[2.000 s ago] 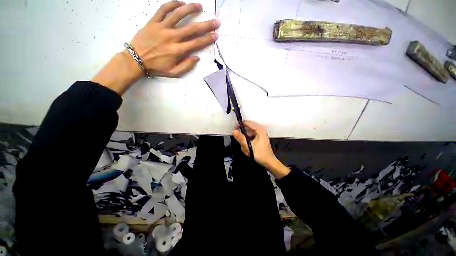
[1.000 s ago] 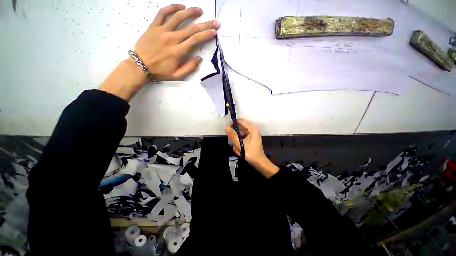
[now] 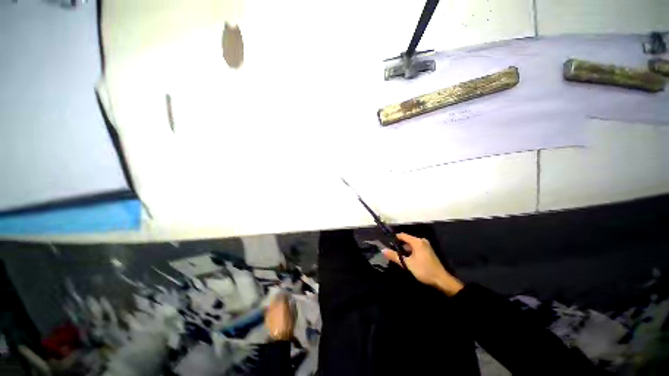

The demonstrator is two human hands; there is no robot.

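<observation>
My right hand [image 3: 419,258] holds long black tailor's shears [image 3: 378,220] at the table's front edge. Their blades look closed and point up and left over the white table. The pale lilac paper marker [image 3: 543,125] lies beyond and right of the blade tip, with a dark cut edge along its near side. Mottled yellow-brown bar weights [image 3: 449,96] rest on the paper. A grey metal clamp [image 3: 409,68] with a long dark handle stands at its far left part. My left hand [image 3: 281,317] is blurred, below the table edge over the scraps; whether it holds anything cannot be told.
The off-white table [image 3: 242,147] has brown worn patches. A large pale sheet [image 3: 55,110] with a dark edge lies at the left, with a light-blue edge [image 3: 73,218] at its near side. White and dark scraps [image 3: 205,308] are heaped below the table.
The view has swung left. My left hand has left the paper and dropped below the table edge. The shears have come away from the cut, and the small offcut no longer shows on the table.
</observation>
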